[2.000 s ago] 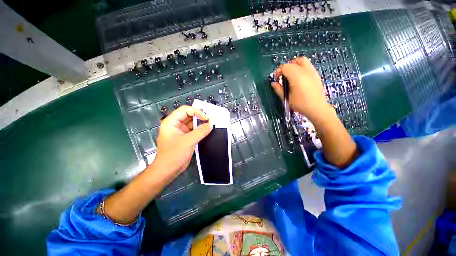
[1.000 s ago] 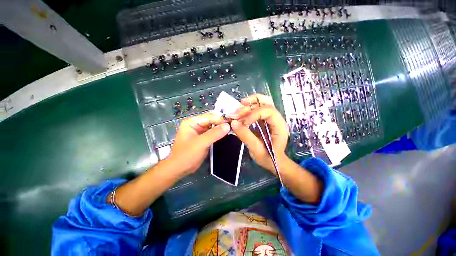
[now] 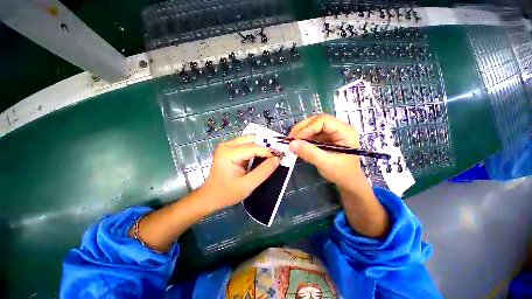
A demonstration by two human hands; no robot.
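Observation:
My left hand (image 3: 236, 169) pinches a white adhesive sheet with a large black block (image 3: 266, 193) over the working blister tray. A small dark component seems to sit at its fingertips, too small to tell clearly. My right hand (image 3: 329, 152) holds dark tweezers (image 3: 350, 150) across the fingers, with the tip at the white end of the sheet beside small dark adhesive marks. Both hands are close together. The working blister tray (image 3: 198, 111) holds rows of small dark components in its upper part.
A full blister tray (image 3: 434, 125) lies to the right, with white spare sheets (image 3: 400, 182) under or among its components. A white rail (image 3: 169, 61) carries loose components beyond the trays. A pale metal post (image 3: 76, 44) stands upper left. Empty trays (image 3: 496, 64) lie far right.
My right hand came from the right tray to the sheet, and the tweezers now lie across it with their tip at the white end. The sheet has tilted in my left hand.

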